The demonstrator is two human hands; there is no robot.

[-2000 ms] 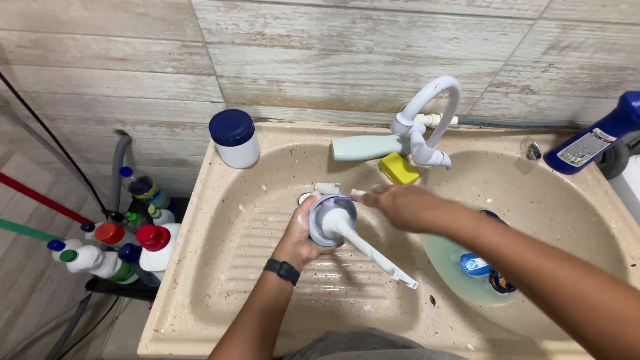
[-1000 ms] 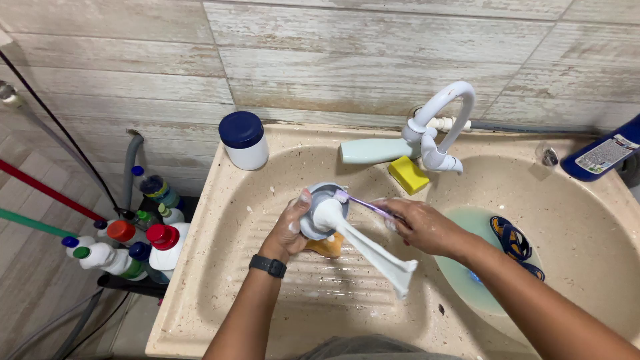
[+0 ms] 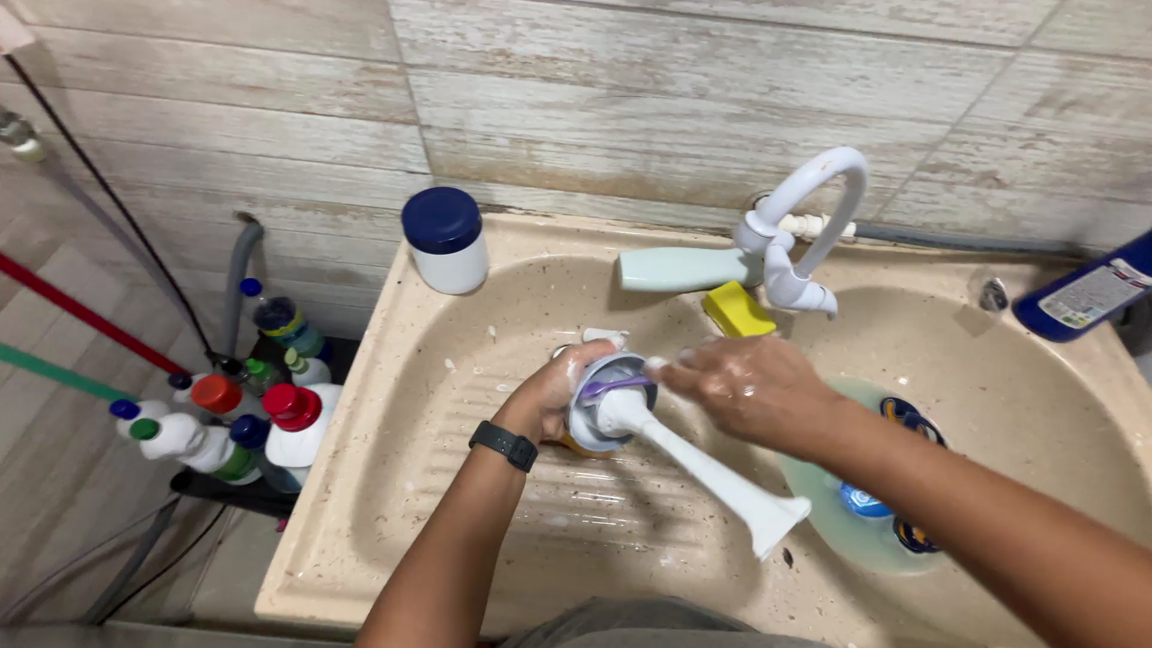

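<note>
My left hand (image 3: pixel 556 387), with a black band on the wrist, grips a grey plastic cup-shaped part (image 3: pixel 580 418) from which a long white plastic stem (image 3: pixel 702 459) with a flared end points down to the right. My right hand (image 3: pixel 742 385) holds a purple brush (image 3: pixel 616 388), probably a toothbrush, whose head is inside the grey cup beside the stem's base. White foam is on the fingers of both hands. Under the cup, something orange (image 3: pixel 589 447) shows in part over the ribbed basin; what it is cannot be told.
The beige double sink (image 3: pixel 504 585) has a white faucet (image 3: pixel 823 225), a yellow sponge (image 3: pixel 739 310), a pale green bottle (image 3: pixel 688 269) and a blue-lidded jar (image 3: pixel 445 239). Dark blue straps and a blue object (image 3: pixel 864 500) lie in water at right. A blue bottle (image 3: pixel 1084 288) leans there; several cleaning bottles (image 3: pixel 292 432) stand left.
Compared with one second ago, the flared end of the stem points more to the right, and the brush lies deeper across the cup, with my right hand closer to the rim.
</note>
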